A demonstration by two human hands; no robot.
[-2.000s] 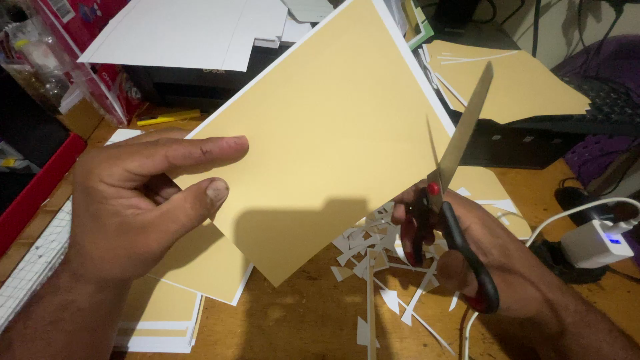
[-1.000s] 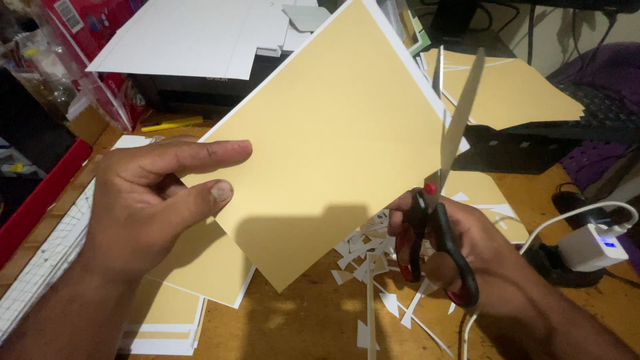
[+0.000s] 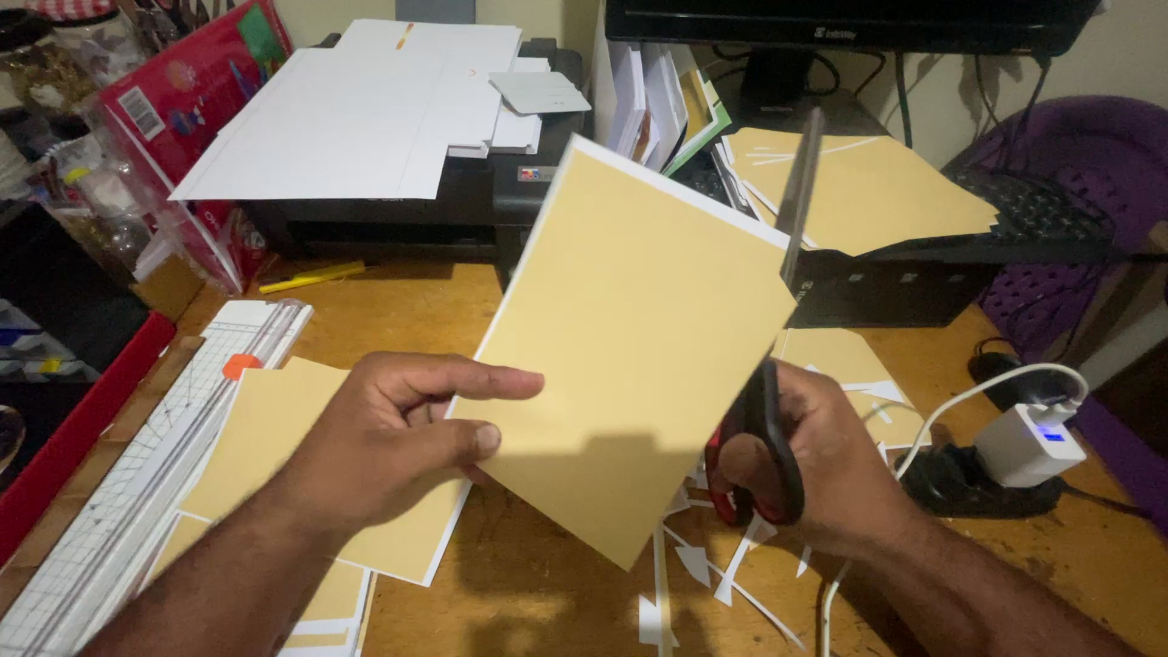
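My left hand [image 3: 411, 429] pinches the left edge of a tan paper sheet [image 3: 630, 338] with white borders, held tilted above the table. At the sheet's right edge, my right hand [image 3: 812, 447] holds scissors [image 3: 785, 274] with black and red handles, their blades pointing up. The blades meet the sheet near its upper right corner, where a notch shows; part of them is hidden behind the paper. Beneath the scissors, white and tan paper scraps [image 3: 693, 561] lie on the table. More tan sheets [image 3: 265, 438] lie under my left forearm.
A paper trimmer [image 3: 137, 493] runs along the left. Behind stand a black printer [image 3: 392, 224] bearing white sheets [image 3: 365, 109] and a monitor [image 3: 849, 27]. Tan sheets [image 3: 849, 192] lie by a keyboard at the right. A white charger [image 3: 1031, 447] and cable sit right of my hand.
The sheet has turned to a more upright angle, and its right corner, whole two seconds ago, is now cut. The view has shifted, showing more of the monitor and trimmer.
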